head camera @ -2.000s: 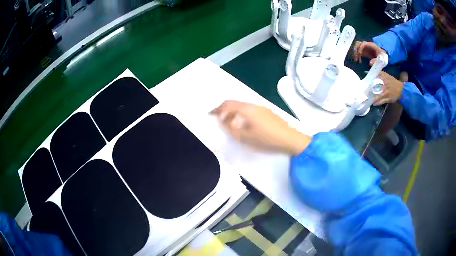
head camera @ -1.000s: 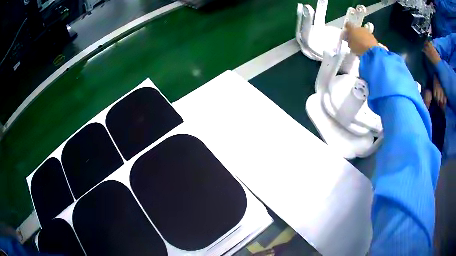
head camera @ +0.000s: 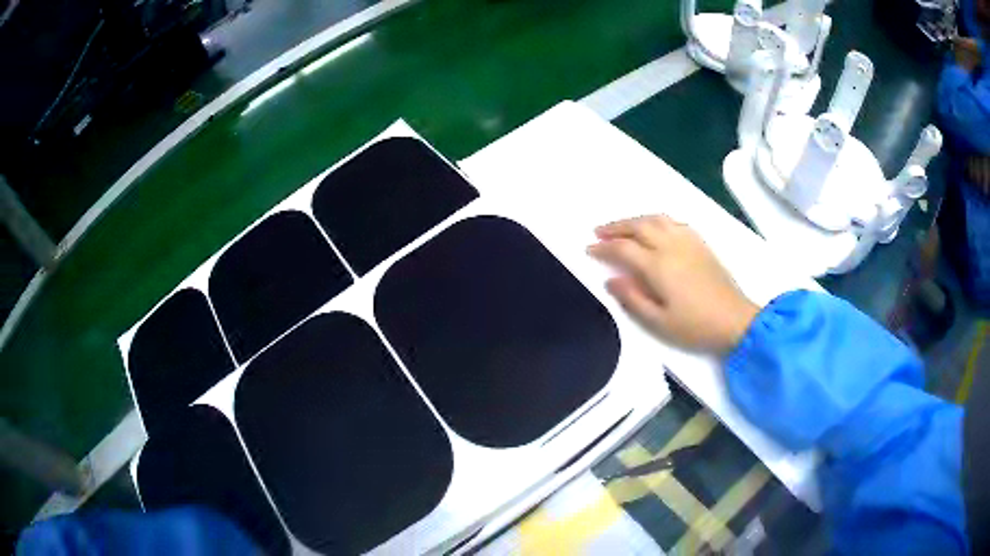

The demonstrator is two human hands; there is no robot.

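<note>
Stacked white pad sheets (head camera: 472,462) carry rows of black base pads (head camera: 497,331) in front of me. A plain white sheet (head camera: 543,163) lies beside and partly under them. My right hand (head camera: 678,285) is over the plain sheet, just right of the nearest large pad. Its fingers are apart, slightly blurred, and nothing shows in it. Of my left side only a blue sleeve (head camera: 141,534) shows at the bottom left; the left hand is not visible.
Several white stand bodies (head camera: 809,179) with upright arms stand at the back right. Yellow tape (head camera: 641,462) crosses the bench at the front. Another person's blue sleeve (head camera: 966,103) shows at the right edge. Dark equipment (head camera: 119,81) is at the upper left.
My right hand was over the plain sheet, then reached to the stand bodies, and is now back beside the pads. The view has shifted, so the sheets sit differently in the picture.
</note>
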